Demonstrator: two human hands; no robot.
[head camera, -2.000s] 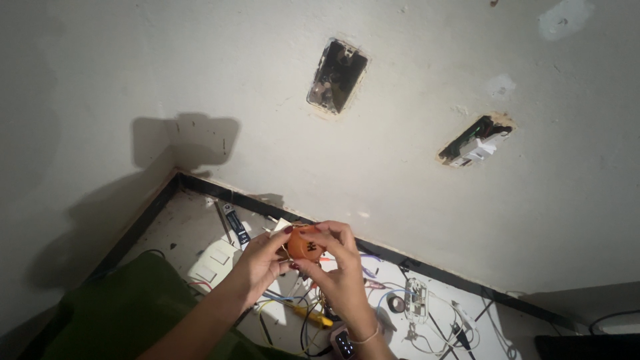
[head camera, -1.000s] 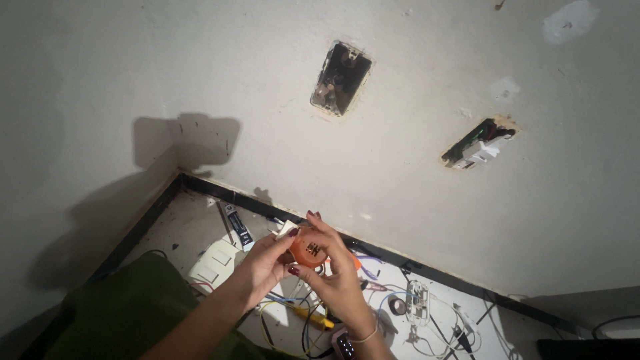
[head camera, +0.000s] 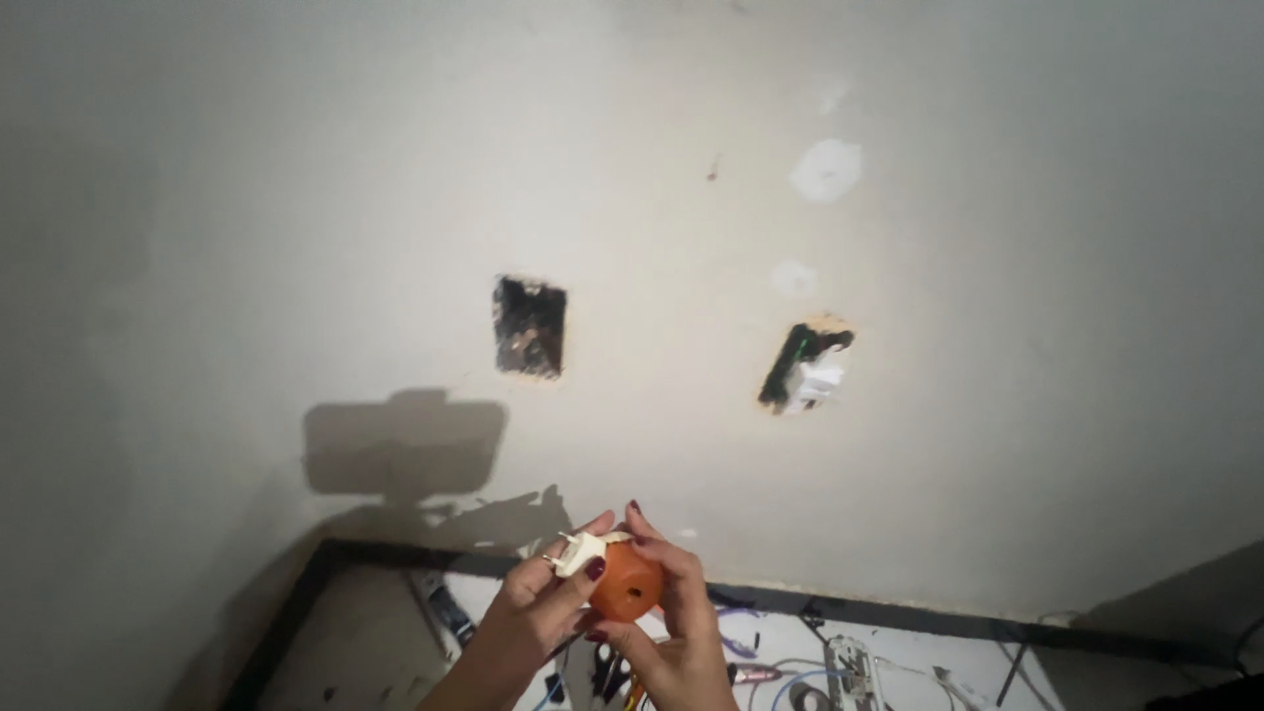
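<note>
My left hand (head camera: 543, 602) grips a cream two-pin electrical plug (head camera: 581, 555) between thumb and fingers, its pins pointing left. My right hand (head camera: 673, 617) is closed round a rounded orange object (head camera: 628, 583) with a small dark hole in its face; what it is I cannot tell. A short pale piece, perhaps a cord, runs from the plug over the top of the orange object. Both hands meet around the two items, low in the head view and in front of the wall.
An open wall box (head camera: 530, 328) is in the wall, and a second one (head camera: 775, 380) at right has a white fitting (head camera: 817, 380) hanging out. Below lie a metal frame (head camera: 854, 671), wires (head camera: 736, 647), a roll (head camera: 810, 696) and a dark-labelled tube (head camera: 451, 614). A dark skirting (head camera: 889, 620) edges the floor.
The view has shifted up the wall. The orange object has turned: its dark marking faced me before, and now a small hole shows. The plug is more exposed in my left hand.
</note>
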